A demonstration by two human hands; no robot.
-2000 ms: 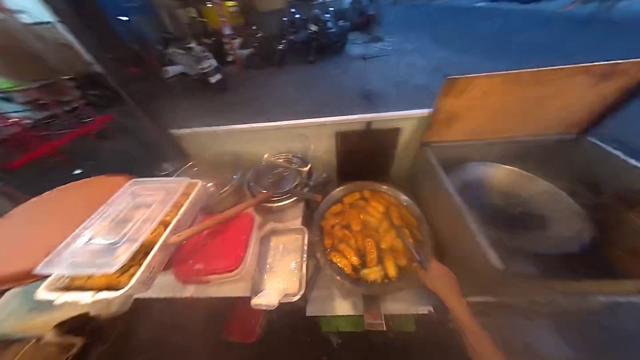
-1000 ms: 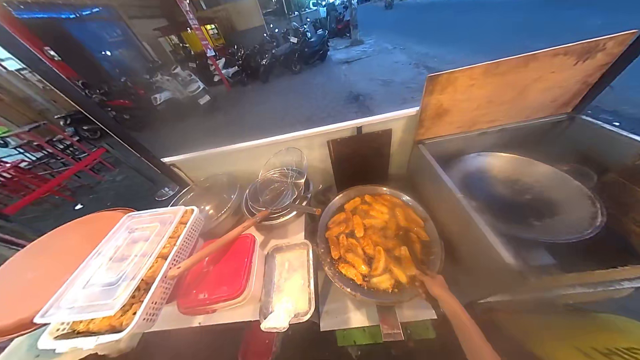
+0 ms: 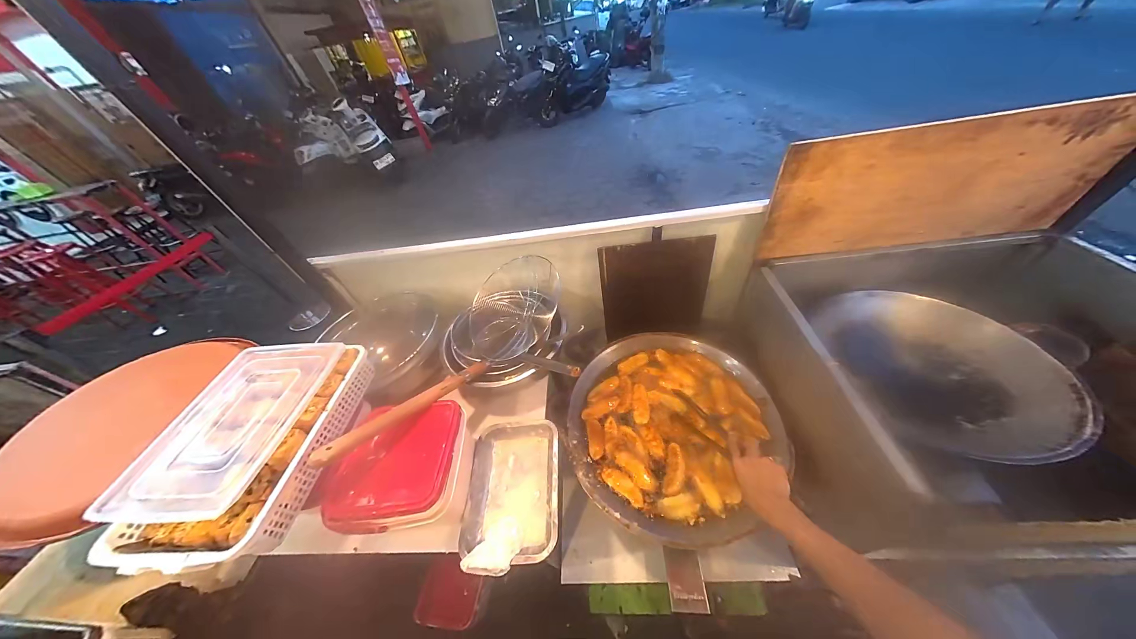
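My right hand reaches over the right side of a round metal pan. The pan holds many golden-brown fried pieces, which look like bananas. Whether the fingers grip a piece or a tool cannot be told, as they blur against the food. My left hand is out of view. Left of the pan lies a rectangular metal tray with pale contents. Beside that is a container with a red lid. A wire strainer with a wooden handle rests on stacked metal lids.
A white plastic basket of fried food, partly covered by a clear lid, stands at the left beside a round orange lid. A large wok sits in the metal-walled bay at the right, below a raised wooden board.
My right hand has moved from the pan's lower right rim to over the fried pieces. The steam around it looks thinner than a second ago.
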